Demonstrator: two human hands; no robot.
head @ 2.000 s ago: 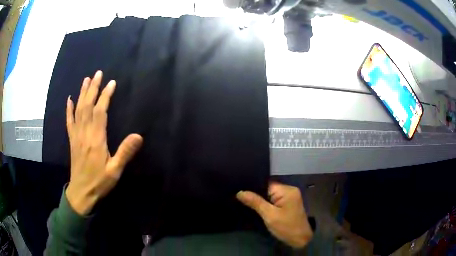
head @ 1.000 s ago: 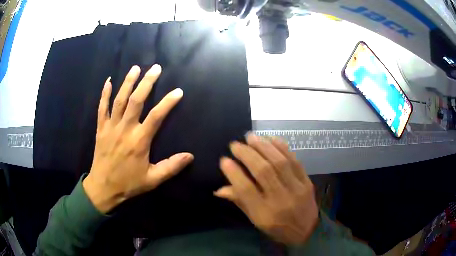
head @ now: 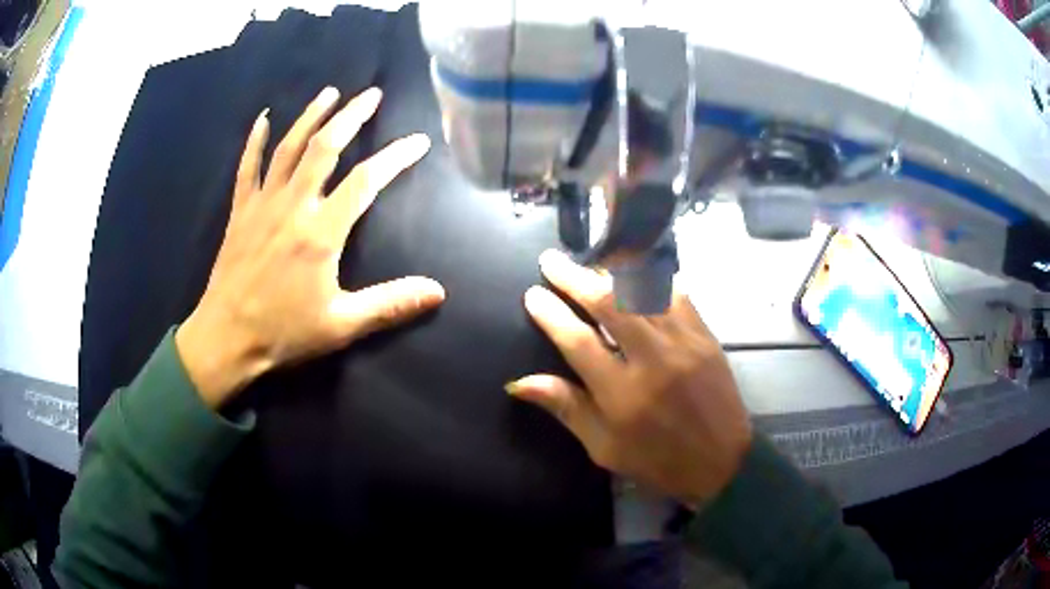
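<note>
A black fabric panel [head: 392, 426] lies on the white table, its upper right part under the sewing machine head [head: 518, 104] and its near part hanging over the table edge. My left hand [head: 299, 253] lies flat on the left part of the panel, fingers spread. My right hand [head: 645, 391] rests at the panel's right edge, just below the needle area [head: 535, 205], fingers apart and palm down. The small dark cylinder [head: 645, 282] hangs in front of part of my right hand. The needle tip is too small to tell.
A smartphone [head: 881, 328] with a lit screen lies on the table to the right. The ruler edge strip [head: 841, 443] runs along the table's front. Small items [head: 1013, 345] are at the table's far right. The machine arm crosses the upper right.
The view has shifted, showing more of the machine head. Both hands have moved up the panel towards the needle area; my right hand has left the near edge it held at first.
</note>
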